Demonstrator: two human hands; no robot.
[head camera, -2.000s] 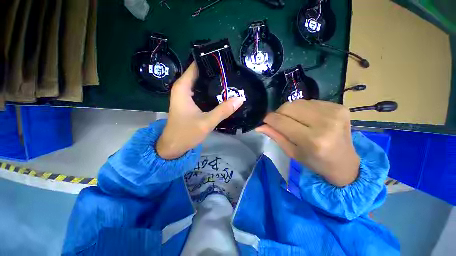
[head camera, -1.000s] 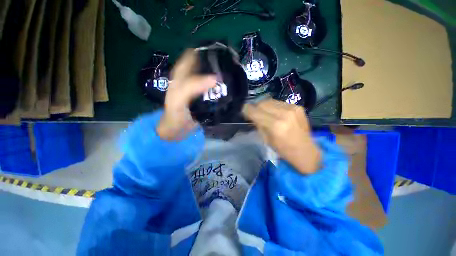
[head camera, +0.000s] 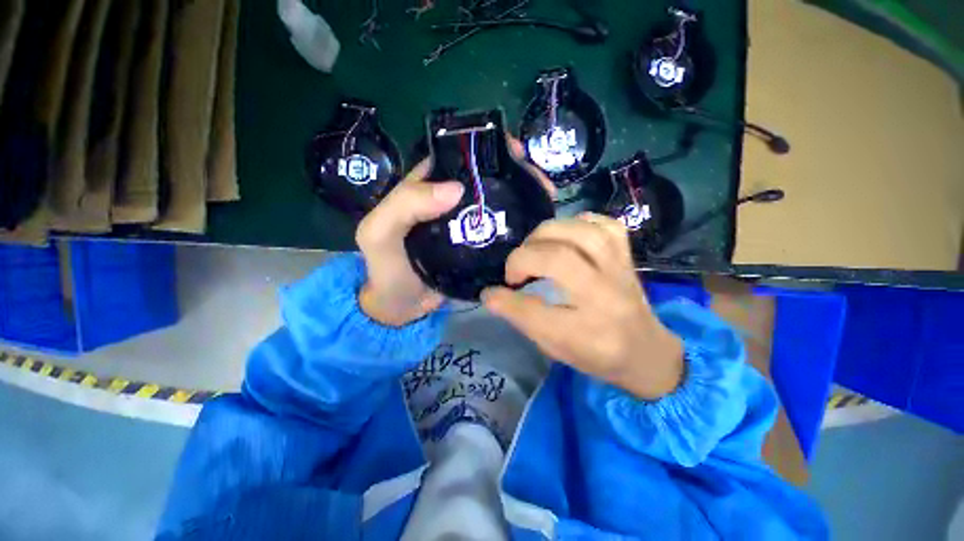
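My left hand (head camera: 400, 245) holds a black round earcup housing (head camera: 462, 261) by its left side, thumb on the inner edge, above the bench's front edge. Its open inside faces up and its rectangular arm points away from me. Red and pale lead wires (head camera: 477, 169) run from the arm to the silver-white speaker driver (head camera: 478, 226). My right hand (head camera: 592, 296) has its fingers on the housing's lower right rim; its fingertips are partly hidden. Fingers also show behind the housing's upper right edge.
Other earcup housings (head camera: 370, 192) lie on the green bench (head camera: 277, 159). Microphone booms (head camera: 766, 138) reach over cardboard (head camera: 846, 137) at right. Cardboard dividers (head camera: 159, 116) stand left. A white translucent bottle (head camera: 309, 35) and thin cables (head camera: 476, 26) lie at the back. Blue bins (head camera: 805, 359) are below.
A microphone boom seen at the right hand two seconds ago no longer shows there. The housing blurred in motion a second ago and is now steady; my right hand has come against its lower rim.
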